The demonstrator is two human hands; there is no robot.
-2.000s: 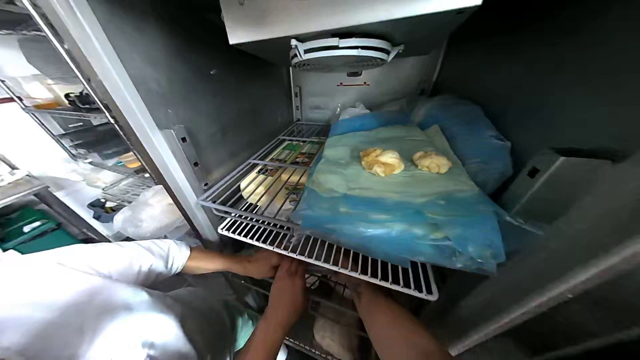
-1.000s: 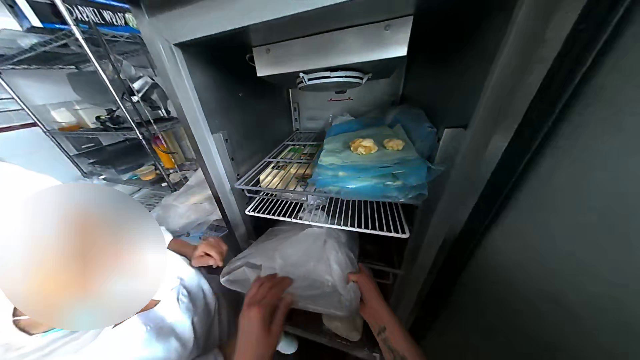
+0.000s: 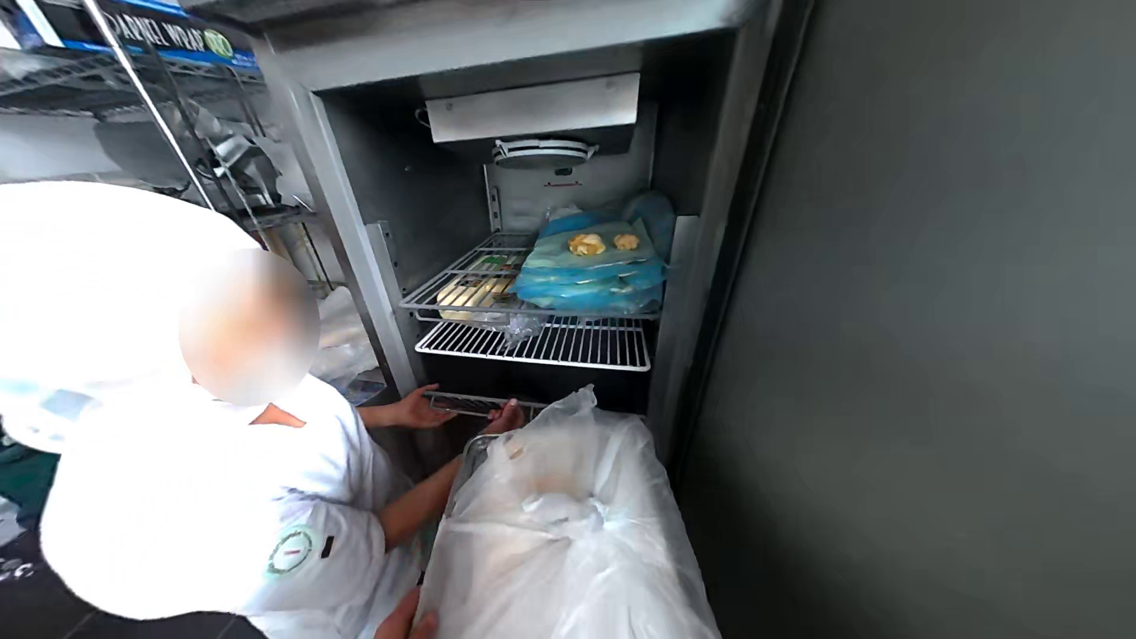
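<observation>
A tray wrapped in translucent white plastic [image 3: 577,532] fills the lower middle, in front of the refrigerator. At its lower left edge my left hand [image 3: 406,619] shows only in part, with its fingers against the tray's side. My right hand is out of sight. Behind the tray, a person in white clothes [image 3: 311,444] has both hands at a lower wire rack [image 3: 479,404] inside the cabinet. Above that are a white wire shelf [image 3: 577,344] and a grey wire rack [image 3: 426,297], on which blue plastic bags [image 3: 590,288] lie with two pale yellowish lumps on top.
The steel cabinet's left frame [image 3: 355,222] stands beside the co-worker. A large dark grey panel [image 3: 932,311] takes up the right side. Wire shelving [image 3: 53,89] with a box of wrap [image 3: 169,34] stands at the upper left.
The plastic-wrapped load, at the cabinet's lower opening a second ago, is now out in front of it, close to me. The co-worker's hands are now at the lower rack. The view has shifted.
</observation>
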